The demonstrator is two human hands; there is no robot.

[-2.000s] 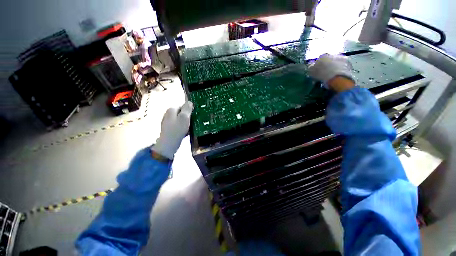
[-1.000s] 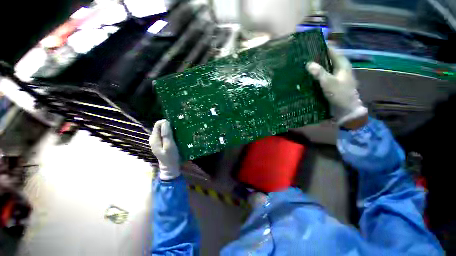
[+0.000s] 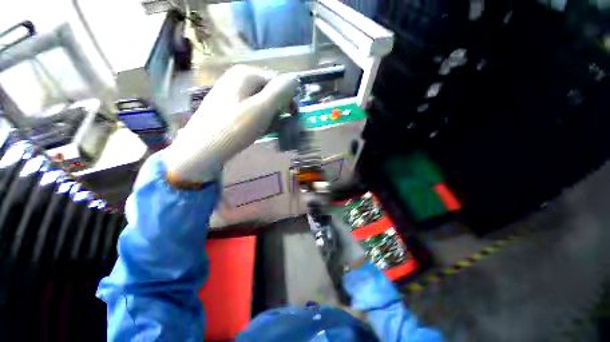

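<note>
A circuit board [image 3: 309, 179] is held steeply tilted, almost edge-on, in front of the machine. It is blurred, with dark and silver parts and an orange patch showing. My left hand [image 3: 231, 120], in a white glove, is closed around its upper end. My right hand [image 3: 348, 250], gloved and blurred, is at its lower end. The right fingers are partly hidden, but the hand appears to grip the board.
The pale machine [image 3: 251, 190] stands ahead, with a green control panel [image 3: 324, 117]. A red bin [image 3: 402, 270] with small boards is at lower right; another holder [image 3: 421, 184] is beyond it. Racks stand left [image 3: 60, 247] and right. A red surface [image 3: 227, 287] lies below. Blue clothing [image 3: 277, 23] shows behind.
The view has swung from the rack to the machine and bins. The held board went from broad face showing to nearly edge-on; my left hand is now higher and my right hand lower.
</note>
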